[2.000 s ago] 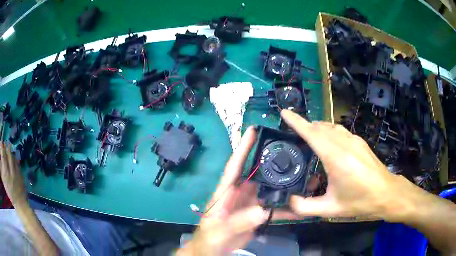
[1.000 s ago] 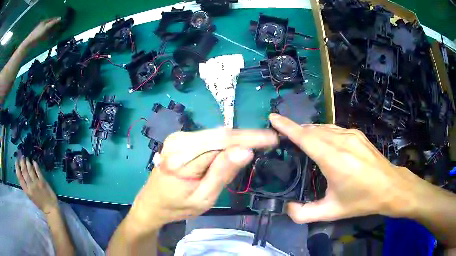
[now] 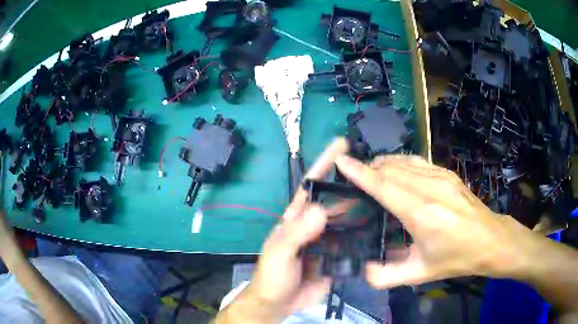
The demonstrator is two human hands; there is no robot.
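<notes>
A black housing assembly (image 3: 352,221) is held between my two hands, blurred, over the bench's front edge. My left hand (image 3: 282,266) grips its left side, fingers pointing up. My right hand (image 3: 424,221) holds its right side, with the thumb at the lower right. Two prongs stick out at the bottom. A red lead wire (image 3: 244,207) trails left from it to a small blurred white connector (image 3: 197,221). The round unit inside cannot be made out. The wrapped hammer (image 3: 285,95) lies just beyond my hands, white head away from me and black handle towards me.
Housings with round units (image 3: 365,74) lie beyond my hands. Two lie cover up, one at centre left (image 3: 212,147) and one near my right fingers (image 3: 380,128). Many black parts crowd the left. A cardboard tray (image 3: 423,107) heaped with parts stands right. Another person's arm (image 3: 28,278) is at lower left.
My left hand has moved from across the housing's top to its left side. The red wire now stretches out to the left. The neighbour's hand reaching at upper left has gone from view.
</notes>
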